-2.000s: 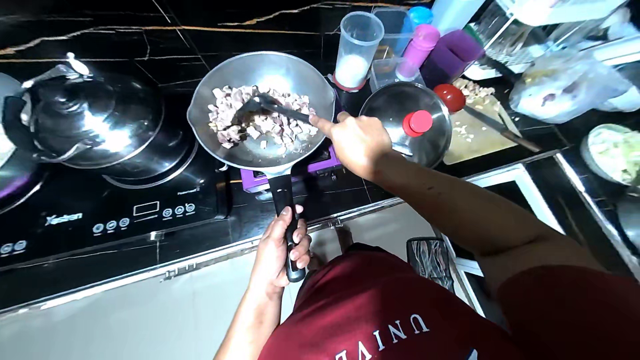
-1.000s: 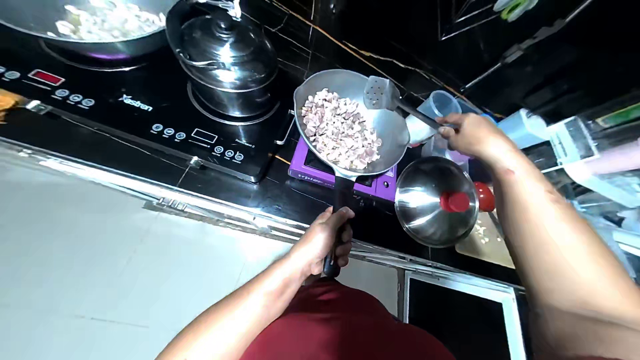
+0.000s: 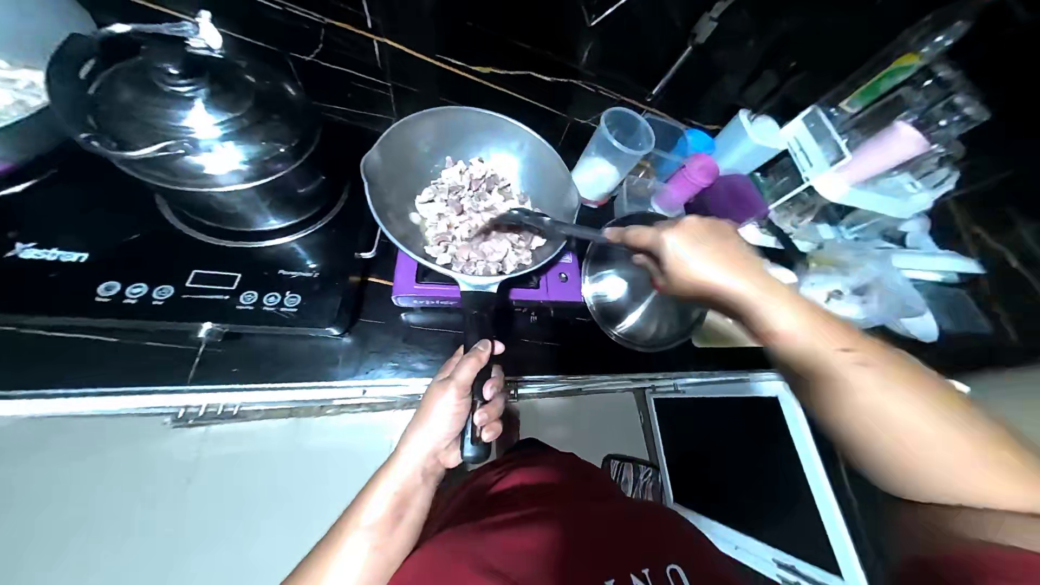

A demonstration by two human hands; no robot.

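My left hand (image 3: 463,402) is closed around the black handle (image 3: 478,431) of a grey frying pan (image 3: 406,142). The pan rests on a purple portable stove (image 3: 414,286). Chopped pale-pink meat pieces (image 3: 471,215) lie heaped in the pan. From the right, my right hand (image 3: 691,256) holds a dark spatula (image 3: 569,229), whose blurred head is down among the pieces. Below that hand a shiny metal lid (image 3: 626,296) lies on the counter, partly covered by the hand.
A lidded steel pot (image 3: 203,154) stands on a black induction cooktop (image 3: 122,252) at left, beside part of another pan (image 3: 41,49). Right of the pan are a clear plastic cup (image 3: 621,146), a pink bottle (image 3: 691,179), a plastic bag (image 3: 845,280) and a cutting board (image 3: 723,331).
A second ago the spatula was raised at the pan's right rim; my right hand has brought its head down into the meat. My left hand keeps its hold on the handle.
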